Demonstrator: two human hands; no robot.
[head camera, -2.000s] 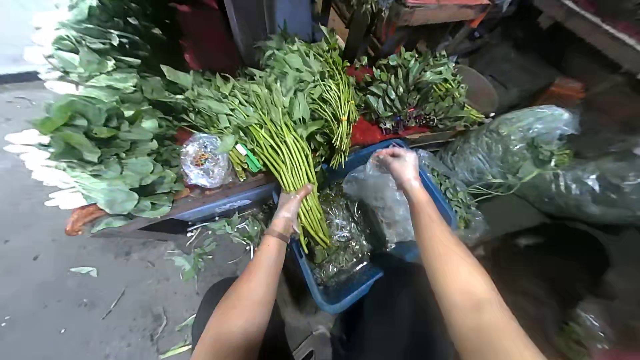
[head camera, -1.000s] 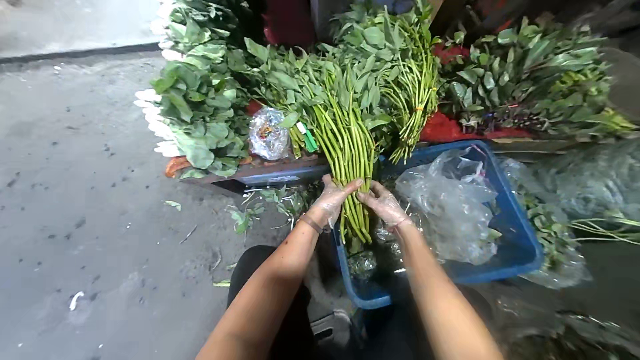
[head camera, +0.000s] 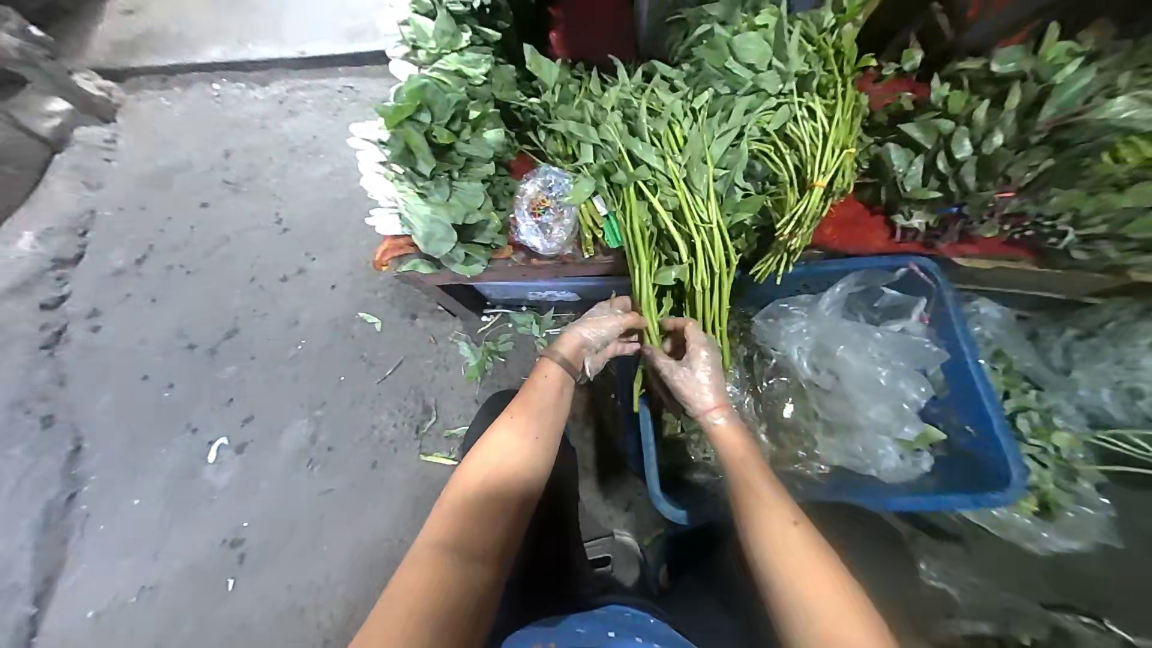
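Long green leafy vegetable stems (head camera: 666, 243) lie over the edge of a wooden stall, their cut ends toward me. My left hand (head camera: 601, 337), in a clear plastic glove, touches the left side of a few stem ends; whether its fingers close on them is unclear. My right hand (head camera: 691, 367), gloved the same way, pinches these stems between thumb and fingers from the right. Other stems hang loose just behind it. A tied bunch of similar greens (head camera: 814, 171) rests to the right. Below the hands is a blue plastic tub (head camera: 976, 405) holding crumpled clear plastic bags (head camera: 850, 373).
White-stemmed leafy greens (head camera: 441, 171) are stacked at the left end of the stall, beside a clear bag of small colourful bands (head camera: 545, 211). Darker leafy greens (head camera: 972, 153) lie at the right. Bagged greens (head camera: 1044, 450) sit beyond the tub. Leaf scraps (head camera: 486, 351) litter the concrete floor.
Both hands held the stems together as one bunch a second ago; now they are at a few stems on its left side, and the rest hang loose. The view has shifted left.
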